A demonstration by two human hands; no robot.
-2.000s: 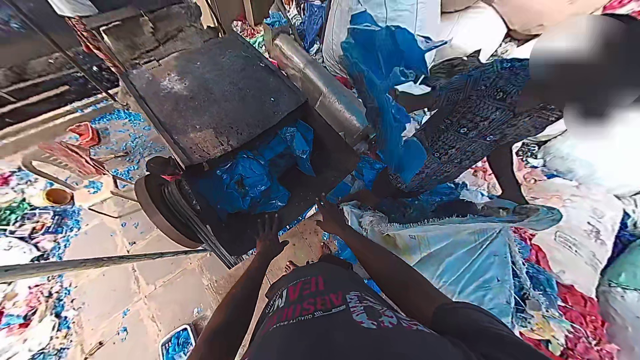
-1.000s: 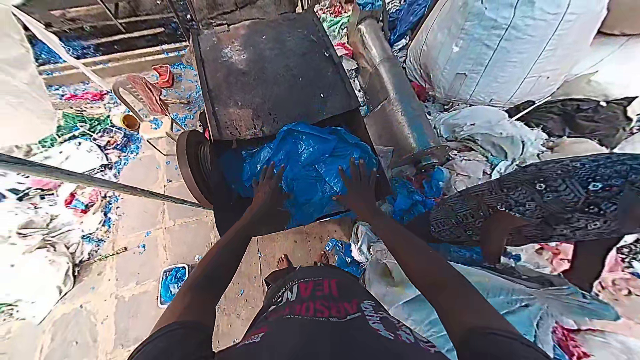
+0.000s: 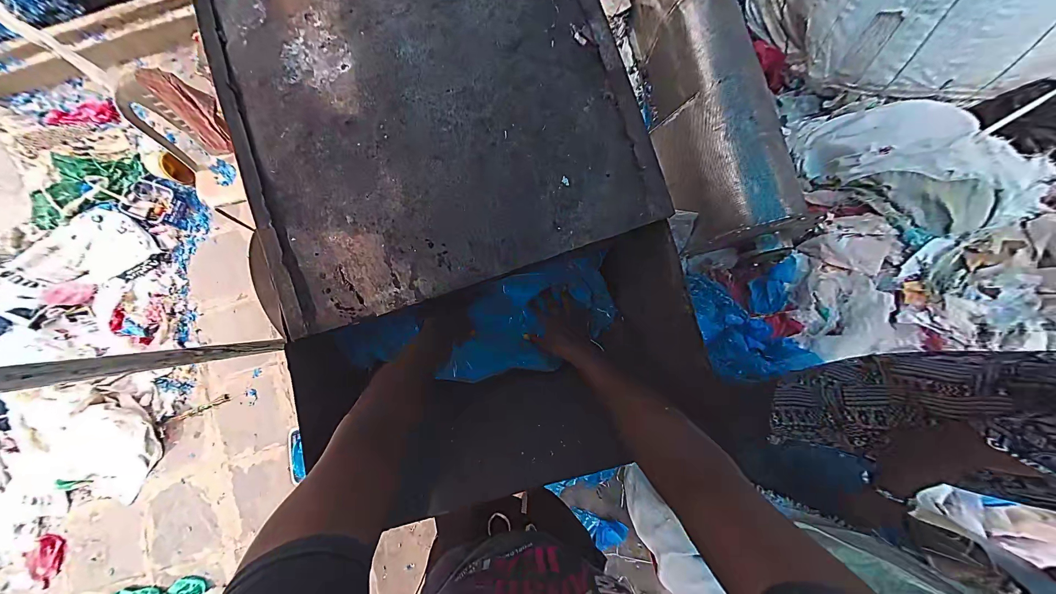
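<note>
Blue plastic film [image 3: 503, 330] lies inside the dark metal feed opening of a machine, partly beneath its flat metal cover [image 3: 462, 140]. My right hand [image 3: 561, 322] rests on the film with its fingers spread, just below the cover's edge. My left hand [image 3: 445, 322] reaches into the shadow under that edge against the film; its fingers are mostly hidden. Both forearms extend over the dark metal tray [image 3: 528, 437] at the front of the opening.
A metal cylinder [image 3: 718, 124] stands right of the cover. Plastic scraps [image 3: 899, 272] and a large white sack [image 3: 932, 41] lie beyond it. A person in patterned cloth [image 3: 891, 404] is close at the right. A pole [image 3: 140, 363] and a chair [image 3: 177, 107] are at the left.
Both hands have moved forward, deeper into the opening, with the blue film now partly under the cover. One second ago the film was heaped in front of it. The view has moved closer.
</note>
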